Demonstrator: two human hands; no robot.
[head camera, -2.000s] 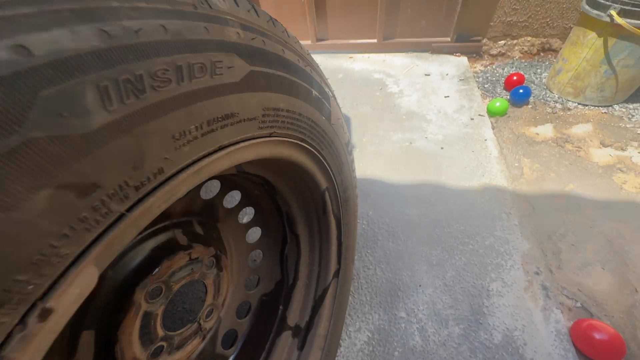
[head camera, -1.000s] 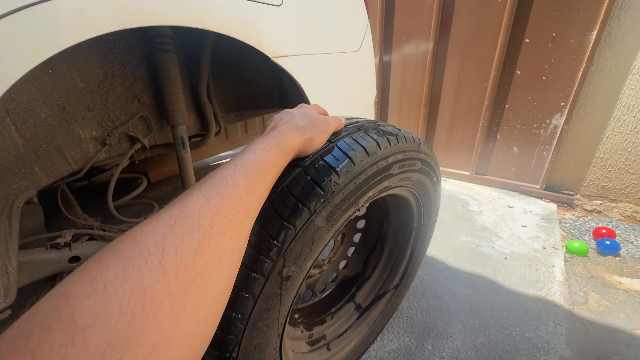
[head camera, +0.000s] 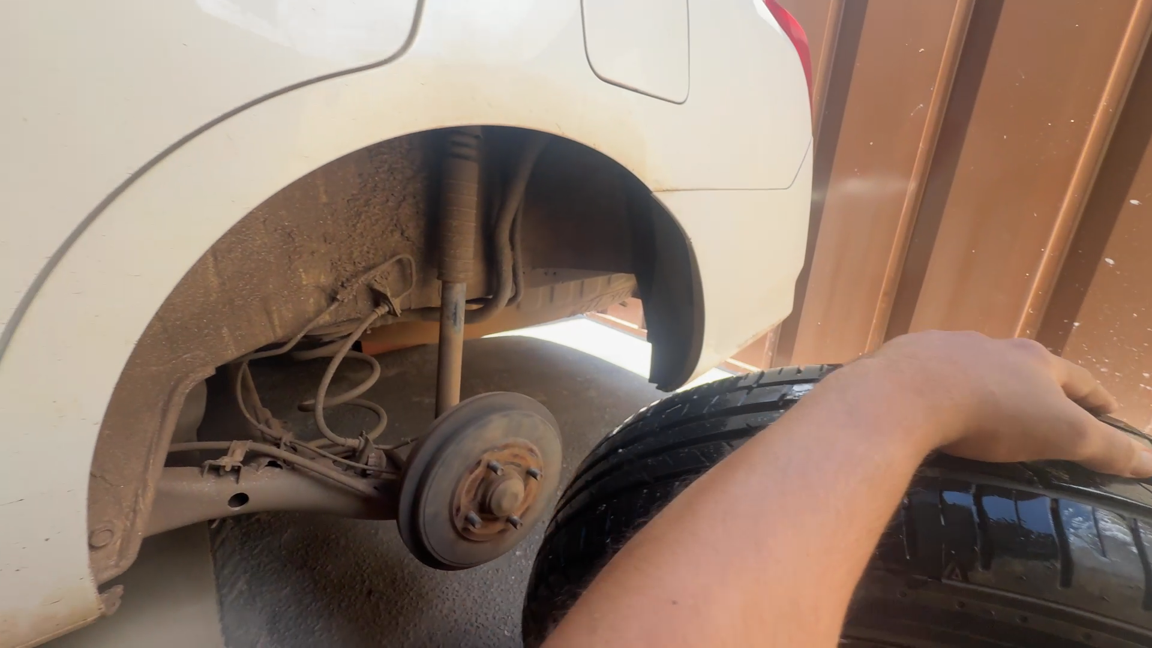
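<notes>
My left hand (head camera: 1017, 400) lies over the top of a car wheel's black rubber tire (head camera: 1008, 531), its fingers draped across the wet-looking tread toward the right edge. The wheel stands at the lower right, and my forearm crosses in front of it. To its left is the bare wheel hub with a rusty brake drum (head camera: 432, 495), whose studs stick out around the centre cap (head camera: 506, 495). A shock absorber (head camera: 457, 216) stands behind the drum, inside the open wheel arch of a white car (head camera: 720, 153). My right hand is out of view.
A brown ribbed metal panel (head camera: 972, 180) rises behind the wheel at the right. A rear axle beam (head camera: 297, 495) runs left from the drum, with brake hoses (head camera: 333, 396) looping above it. The black wheel-arch liner (head camera: 677, 306) hangs near the tire.
The view has swung left from the wheel and coloured balls on the ground to the car's wheel arch. The brake drum has come into view. My left hand remains on the tire's top.
</notes>
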